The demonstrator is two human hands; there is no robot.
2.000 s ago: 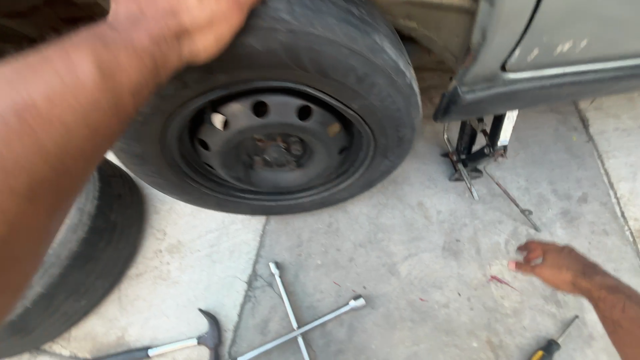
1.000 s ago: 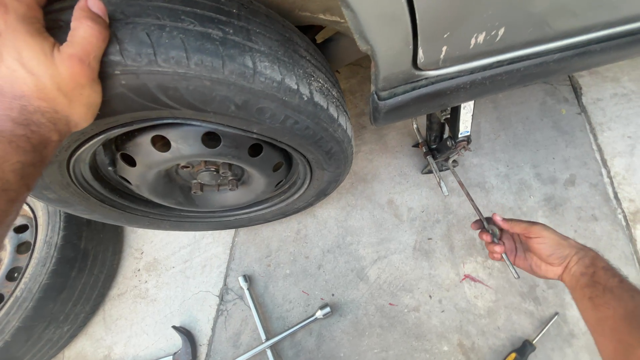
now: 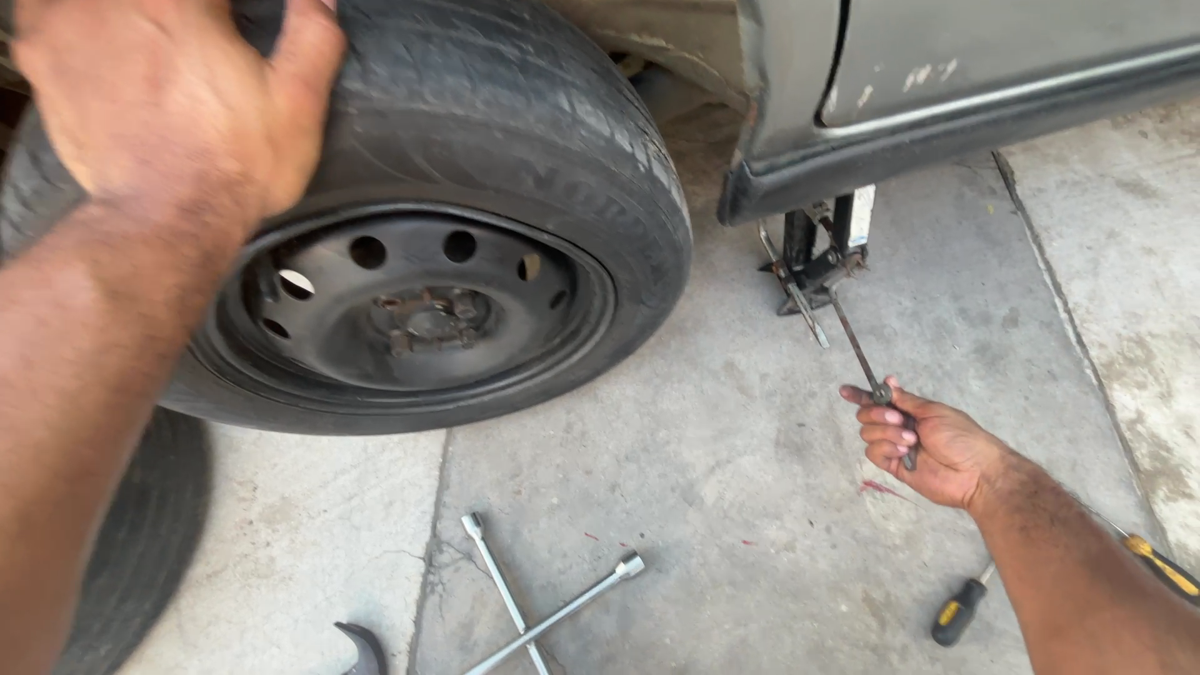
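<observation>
My left hand (image 3: 178, 103) rests on the top of a car tire (image 3: 487, 122) with a black steel rim (image 3: 347, 328), upright beside the wheel arch. Its fingertips are partly cut off by the frame's top. My right hand (image 3: 928, 445) is closed around the handle end of a thin metal crank rod (image 3: 855, 342). The rod's far end meets a black scissor jack (image 3: 808, 248), which stands under the sill of a grey car (image 3: 1012, 66). A flat metal bar (image 3: 802, 305) hangs at the jack's left side.
A silver four-way lug wrench (image 3: 553, 614) lies on the concrete, with part of a dark curved tool head (image 3: 364, 647) left of it. A second tire (image 3: 150, 534) is at lower left. Two yellow-and-black screwdrivers (image 3: 958, 614) (image 3: 1162, 567) lie near my right forearm.
Two seconds ago my right hand was off the crank rod; one second ago it was holding it, as now. My left hand stays on the tire. The view has shifted.
</observation>
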